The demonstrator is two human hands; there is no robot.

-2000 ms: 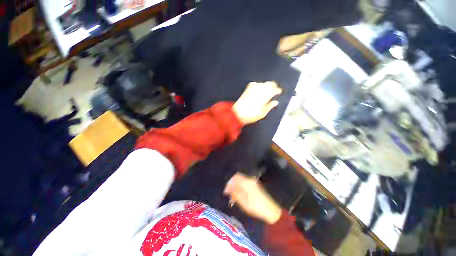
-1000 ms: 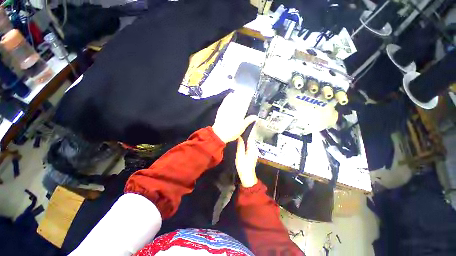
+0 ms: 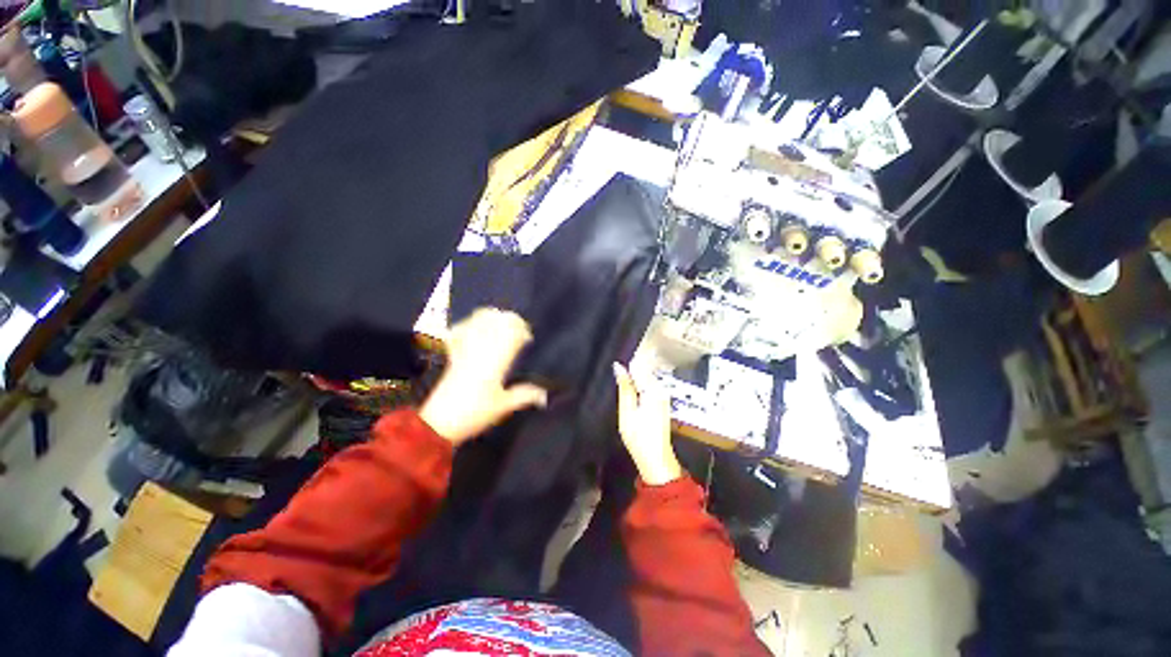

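A black garment piece lies over the table left of the overlock machine and hangs down over my lap. Its far part covers the pale cloth plate and reaches the needle area. My left hand lies on the piece's left part, thumb spread from the fingers. My right hand is at the piece's right edge near the table's front edge, just below the needle area. The fingertips' grip on the cloth is hard to make out. The stack of cut panels spreads to the left.
Yellow-brown tape runs along the table's left edge. A wooden stool is at lower left by a dark plastic bag. A side table with bottles is at far left. The thread stand is upper right. Scraps lie on the floor.
My left hand has moved left and down from the machine's edge. The black piece now covers the cloth plate, which was bare before. My right hand has stayed near the needle area.
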